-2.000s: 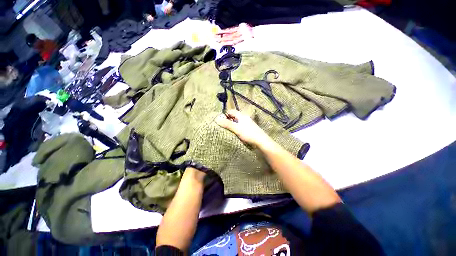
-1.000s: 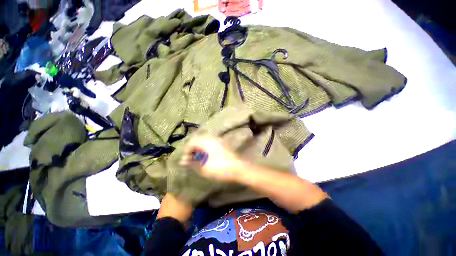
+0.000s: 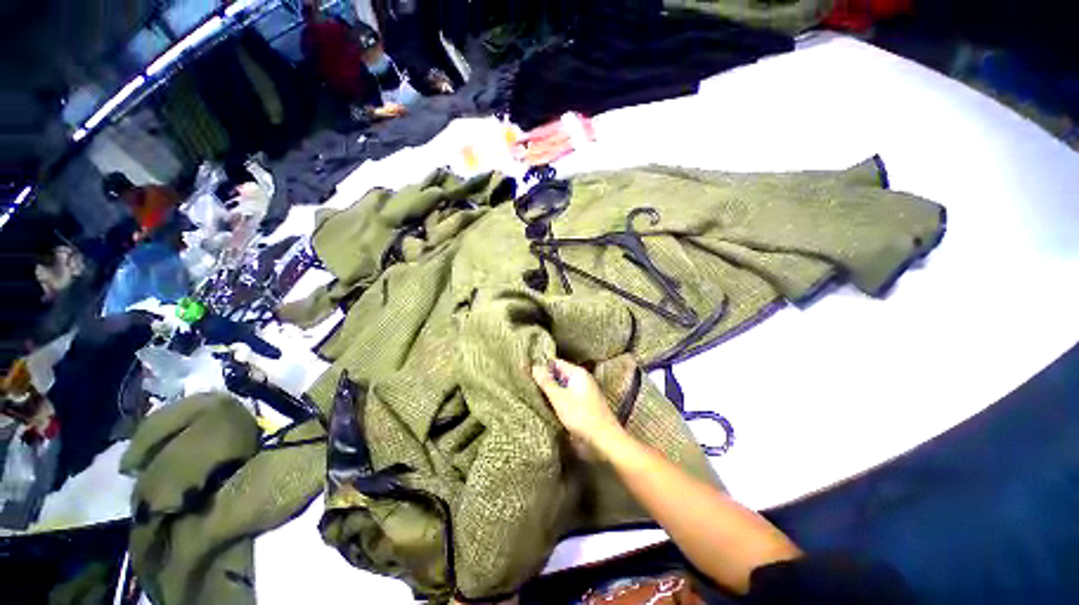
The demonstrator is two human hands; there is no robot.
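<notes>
The olive-green jacket (image 3: 509, 402) lies bunched on the table in front of me, with black-edged openings and raised folds. My right hand (image 3: 570, 396) is closed on its cloth near the middle; a small dark thing shows in the fist, too blurred to name. My left hand is not visible; only a sliver of skin shows at the bottom edge beside the cloth. A black clothes hanger (image 3: 639, 266) lies on the olive cloth beyond my right hand. Black round trims (image 3: 538, 227) run down near the collar.
The white table (image 3: 852, 378) curves along the right. A black curved hook (image 3: 714, 434) shows right of the jacket. More olive cloth (image 3: 189, 473) hangs over the left edge. Clear plastic and dark items are heaped at the left. People and dark cloth are behind.
The view has tilted up. The raised smooth cloth has dropped and textured cloth now stands up in folds. My right hand has moved right and slightly forward. My left forearm has gone from view.
</notes>
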